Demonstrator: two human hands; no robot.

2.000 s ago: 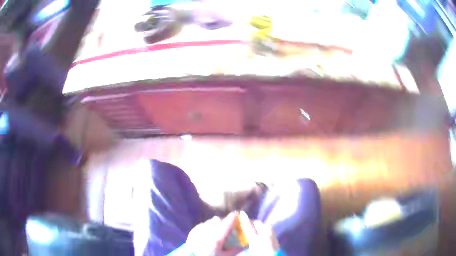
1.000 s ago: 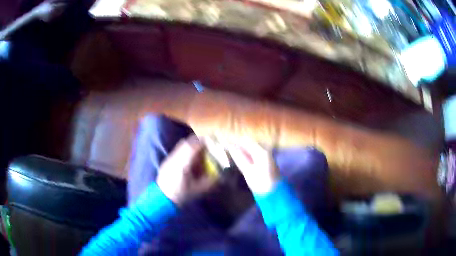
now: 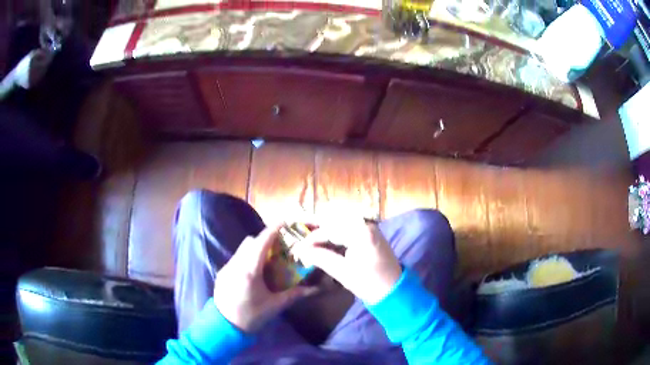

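Observation:
A small pack, yellow with some blue, looks like the cigarette pack. It is between my hands above my lap. My left hand is wrapped around its left side and lower part. My right hand has its fingers bent at the pack's upper end, where a pale, gold-toned edge shows. Glare washes out the back of my right hand, so whether its fingertips pinch a separate thing cannot be told.
The marble-patterned table with dark red drawers stands ahead. A yellow-green glass mug and a white bag are at its far side. Dark sofa sections flank my legs. A dark-clothed person's legs show at left.
The view has turned and steadied. My hands, apart a second ago, have come together at the pack; my right fingers have moved onto its upper end.

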